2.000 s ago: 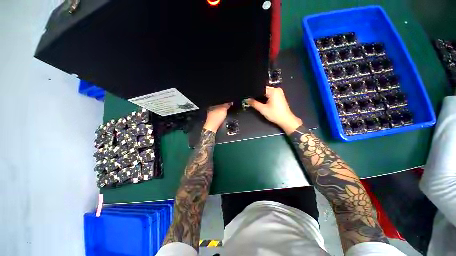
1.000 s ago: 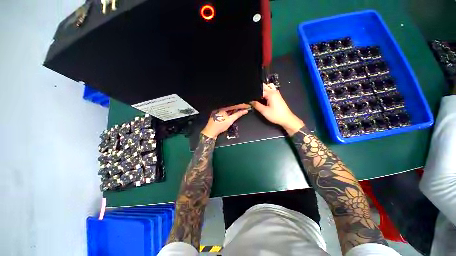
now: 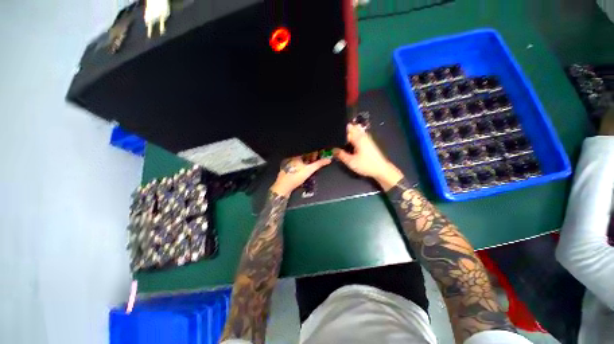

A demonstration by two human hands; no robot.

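Note:
The black test box [image 3: 222,87] overhangs the dark mat [image 3: 343,188]. My left hand [image 3: 294,176] and my right hand [image 3: 363,158] are at the box's lower front edge, fingertips close together. A green light [image 3: 326,154] shows between them. What the fingertips touch is too small and blurred to tell. One camera module [image 3: 308,187] lies on the mat just below my left hand. Another module [image 3: 362,120] lies by the box's right edge, just above my right hand.
A blue bin [image 3: 441,187] with rows of modules is on the right. A tray heaped with modules [image 3: 169,218] is on the left, with dark parts [image 3: 232,183] beside it. Stacked blue bins [image 3: 168,322] stand below the bench at left. A person's white sleeve [image 3: 592,195] is at far right.
The whole view has shifted slightly. My left hand has moved right towards my right hand compared with the earliest frame. The green light now shows at the fingertips.

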